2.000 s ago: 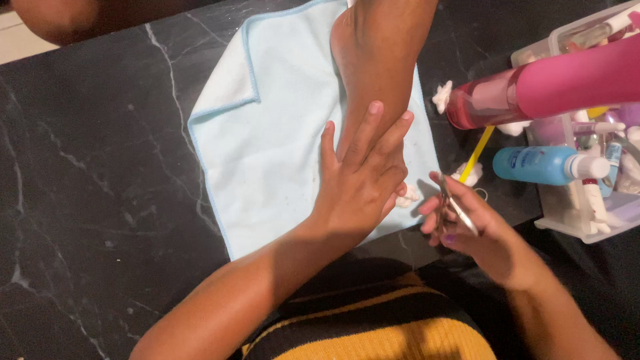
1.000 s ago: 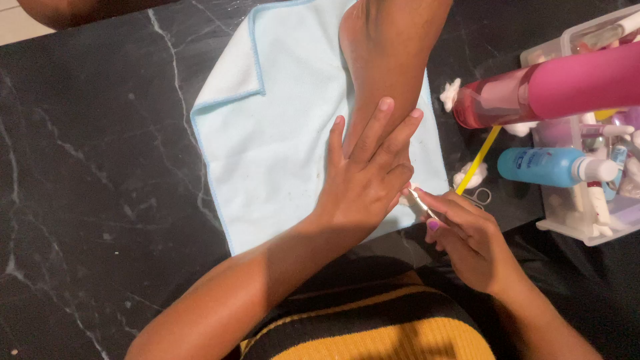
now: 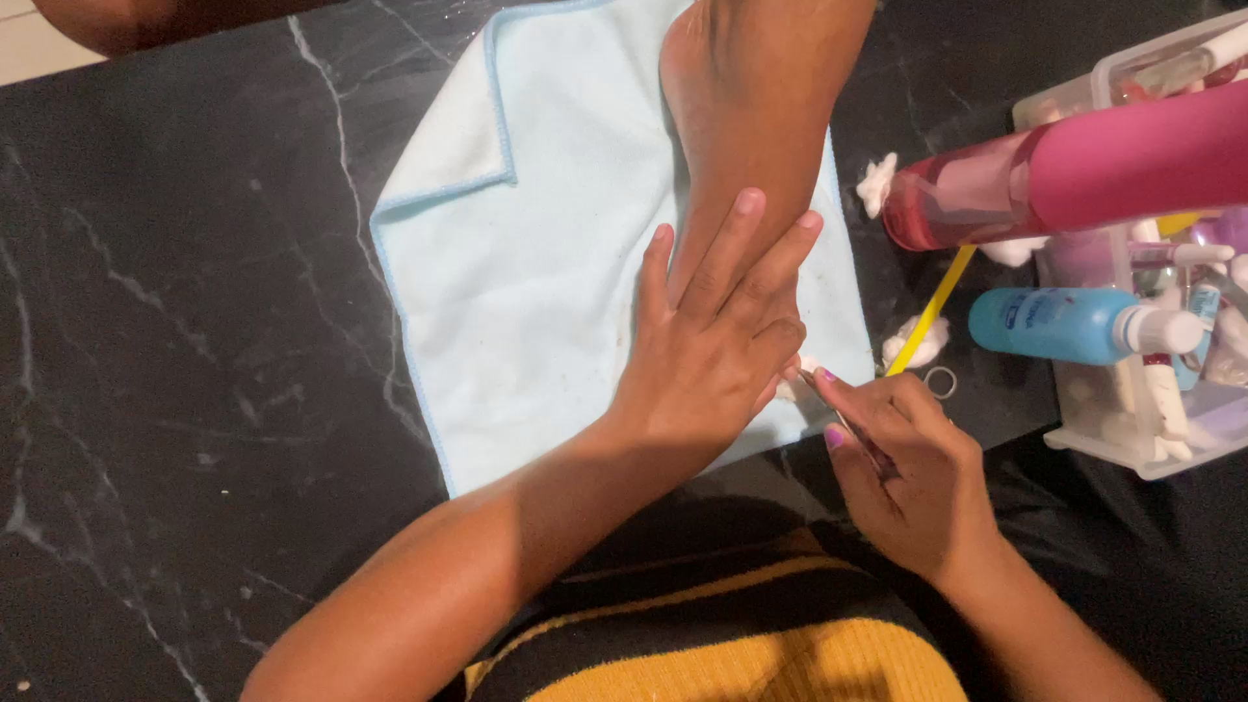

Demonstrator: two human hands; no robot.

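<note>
Another person's foot (image 3: pixel 751 117) rests on a light blue cloth (image 3: pixel 526 292) with one corner folded over. My left hand (image 3: pixel 721 341) lies over the front of the foot, its fingers spread along the top and its thumb side near the toes. My right hand (image 3: pixel 912 453) grips a slim metal tool (image 3: pixel 858 434), whose tip touches the toe area beside my left hand; its exact kind is hard to tell. White cotton (image 3: pixel 795 378) lies by the toes, partly hidden.
On the black marbled surface (image 3: pixel 195 292), at right, are a pink bottle (image 3: pixel 975 190), a blue bottle (image 3: pixel 1053 324), a yellow stick (image 3: pixel 931 310), cotton pieces (image 3: pixel 916 341), a metal ring handle (image 3: pixel 941 382) and a clear plastic bin (image 3: pixel 1102 444) holding several small bottles.
My right hand, with the metal tool, has moved left to the toes from beside them. My left hand stays on the foot.
</note>
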